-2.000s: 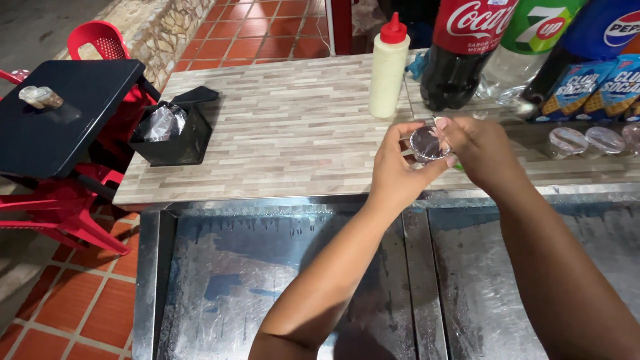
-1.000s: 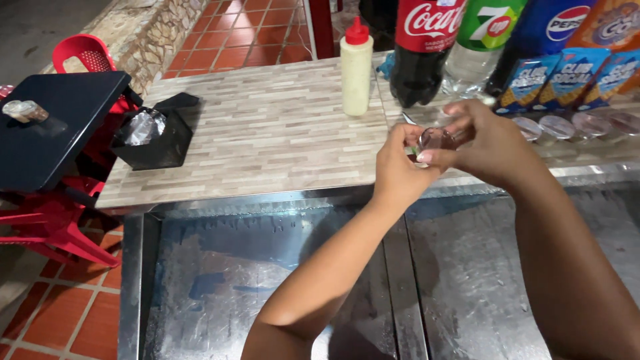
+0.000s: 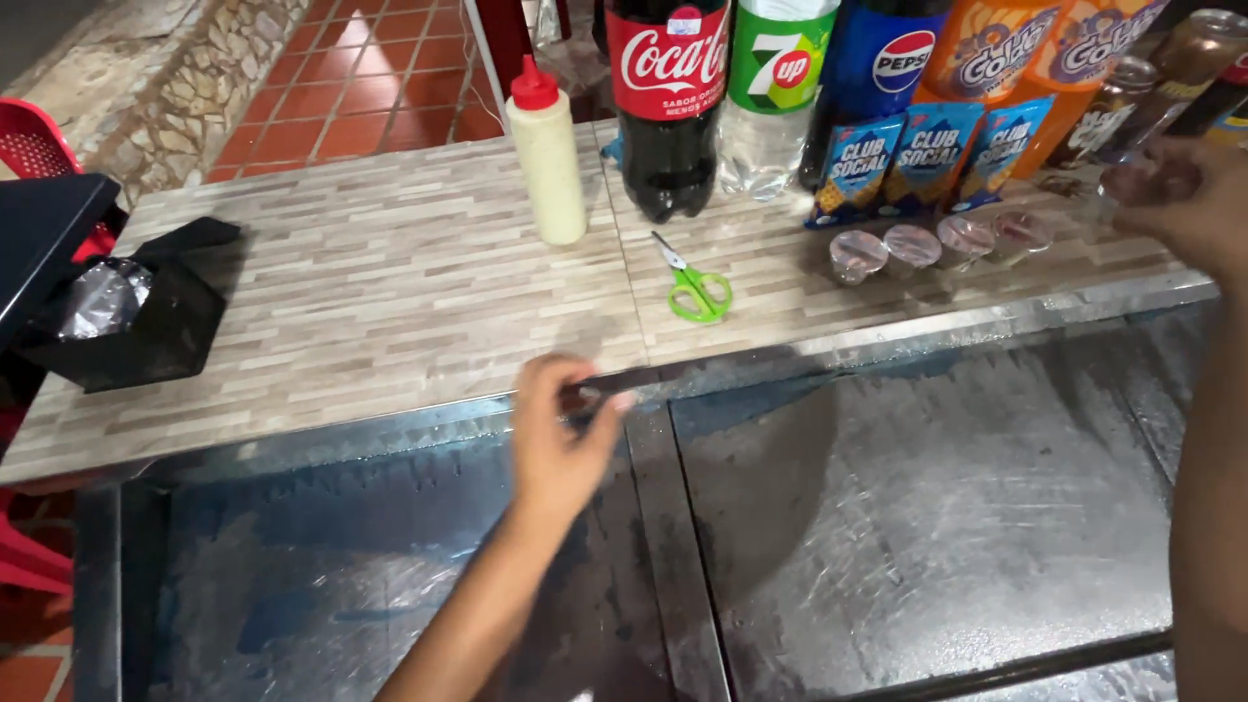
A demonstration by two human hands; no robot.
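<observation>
My left hand (image 3: 565,419) hovers over the metal edge of the counter, thumb and fingers curled apart, with nothing clearly visible between them. At the far right my right hand (image 3: 1194,210) holds a small clear plastic cup (image 3: 1150,182), partly blurred, beside the drink cans. Several lidded plastic cups (image 3: 914,249) stand in a row left of it, in front of the blue cracker packets (image 3: 931,161). Green-handled scissors (image 3: 697,291) lie on the wood-patterned counter, beyond my left hand. A squeeze bottle (image 3: 548,161) with a red cap and pale sauce stands behind them.
Large soda bottles (image 3: 673,107) line the back of the counter, with drink cans (image 3: 1194,58) at the right. A black box (image 3: 146,327) holding something wrapped in plastic sits at the left. Metal panels (image 3: 926,487) with a raised rim lie along the near side.
My hands have moved apart; they were together at a small plastic cup. The right hand has gone right, towards the cans. The view has shifted right, and the scissors now show on the counter.
</observation>
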